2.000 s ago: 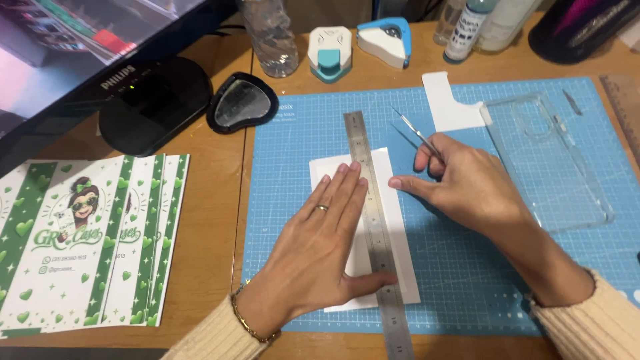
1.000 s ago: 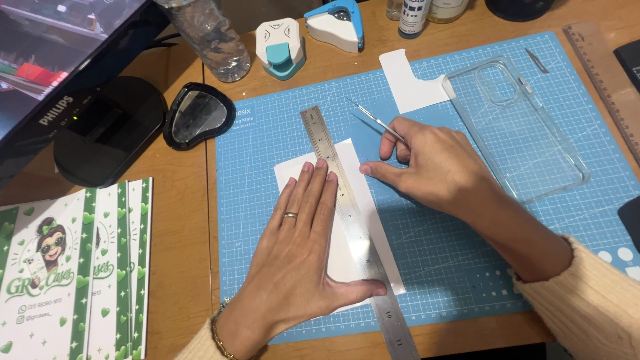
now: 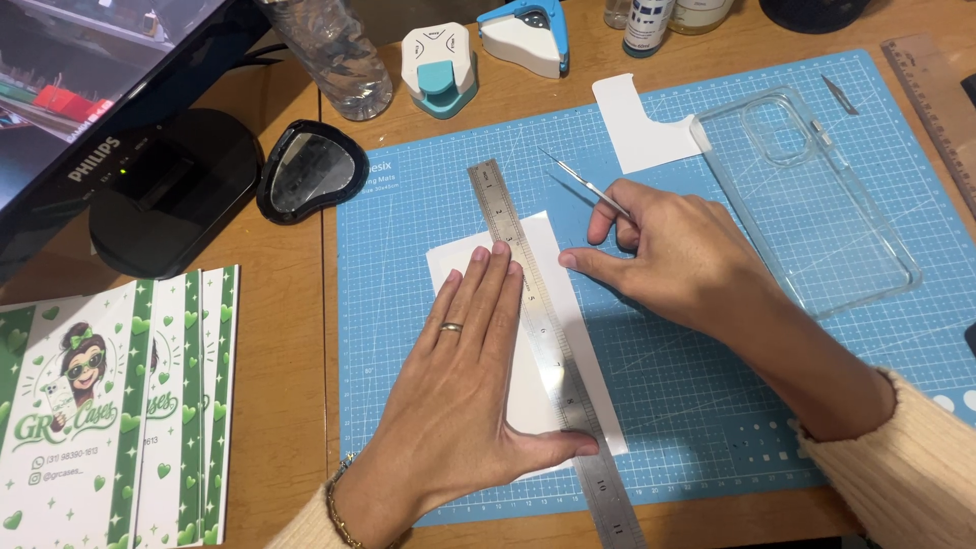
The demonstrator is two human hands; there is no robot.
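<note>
My left hand (image 3: 457, 374) lies flat with spread fingers, pressing a steel ruler (image 3: 549, 335) onto white paper sheets (image 3: 583, 343) on the blue cutting mat (image 3: 686, 381). The ruler runs lengthwise over the paper and past the mat's near edge. To the right of the ruler, my right hand (image 3: 671, 252) holds a slim metal craft knife (image 3: 583, 179), its tip pointing up and left above the mat. A clear phone case (image 3: 827, 221) lies right of that hand. By the case's top left corner is an L-like white paper cutout (image 3: 640, 126).
A loose blade (image 3: 840, 95) lies at the mat's upper right, near a brown-tinted ruler (image 3: 926, 114). Corner punches (image 3: 438, 69), a water bottle (image 3: 335, 57) and small bottles (image 3: 648, 23) stand behind. Left are a black-rimmed mirror (image 3: 313, 171), a monitor stand (image 3: 175, 191) and printed cards (image 3: 69, 396).
The view has shifted somewhat. Both hands keep nearly the same pose, the left on the ruler and the right holding the knife; nothing else has plainly moved.
</note>
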